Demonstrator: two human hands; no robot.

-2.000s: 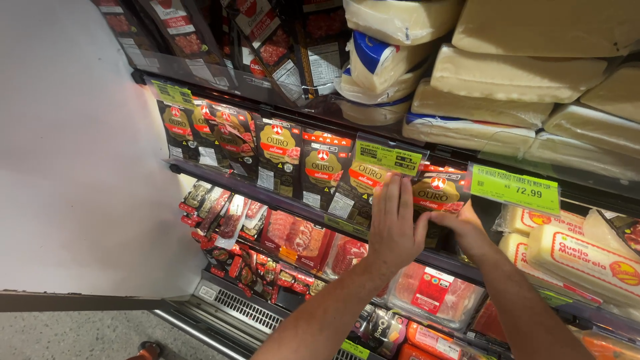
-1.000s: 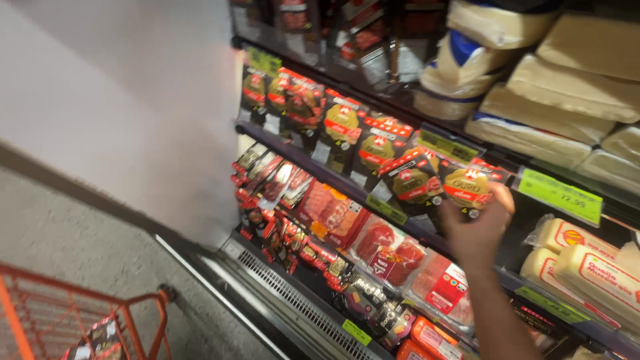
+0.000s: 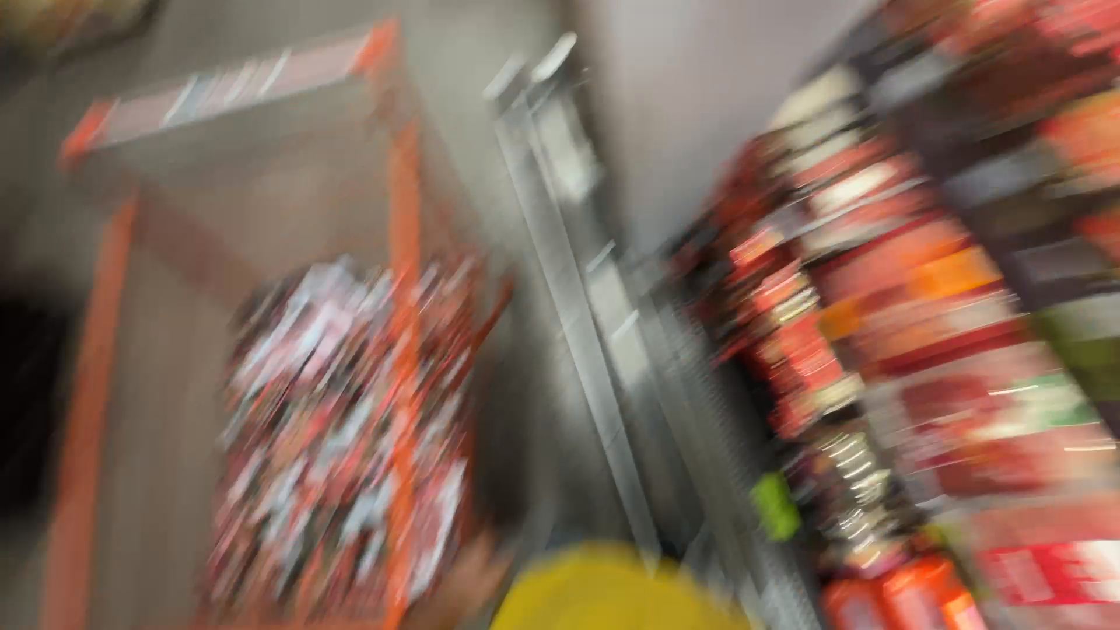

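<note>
The picture is strongly blurred. One of my hands, seemingly the left, shows at the bottom edge, beside the orange side rail of a shopping cart. Its fingers are too blurred to tell whether it holds anything. Inside the cart lies a heap of red, black and white packages. Something yellow and rounded is at the bottom, just right of the hand. My other hand does not show.
To the right stands a refrigerated display with packaged meats and orange packages on its shelves. Its metal front edge runs between cart and shelves. A pale panel rises at the top. Grey floor shows around the cart.
The view has swung left and down to the cart. Earlier a hand was at the black packages on the shelf; now one hand is low beside the cart.
</note>
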